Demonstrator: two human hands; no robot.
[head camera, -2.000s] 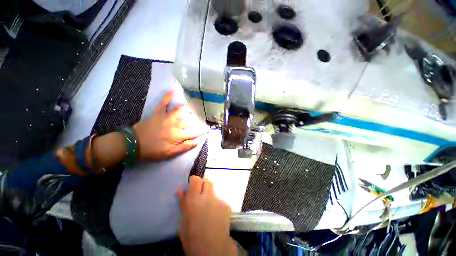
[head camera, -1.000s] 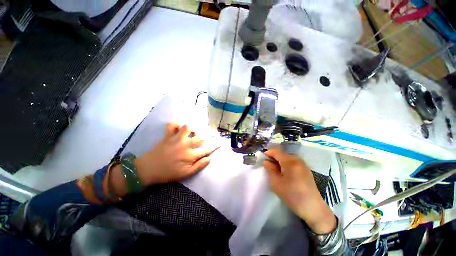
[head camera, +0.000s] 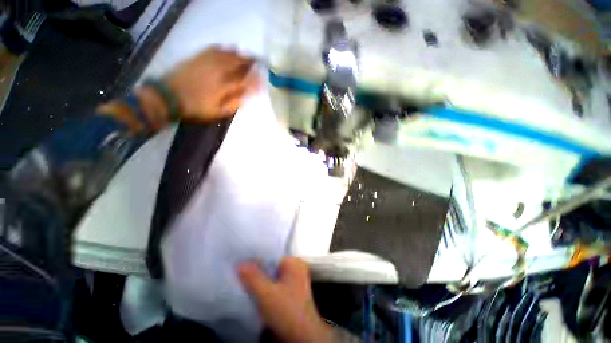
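A pale cut panel (head camera: 228, 221) with a dark strip (head camera: 191, 167) along its left lies left of the needle and hangs over the table's front edge. My left hand (head camera: 213, 84) holds its upper end, fingers bent, blurred. My right hand (head camera: 288, 295) holds its lower part near the table edge, thumb and finger on the cloth. The presser foot (head camera: 335, 163) of the white sewing machine (head camera: 415, 74) is right of the panel. A dark panel piece (head camera: 392, 221) lies right of the foot, beside a striped pale piece (head camera: 455, 221).
A stack of dark panels (head camera: 53, 87) lies at the left. Greenish snips (head camera: 507, 234) and a pale cord (head camera: 569, 204) lie at the right. Dark pieces with pale edges (head camera: 496, 311) hang below the table at the lower right.
My left hand has moved up and lifted the panel's upper end. My right hand has moved from beside the needle down and left to the panel's lower part. The view has shifted.
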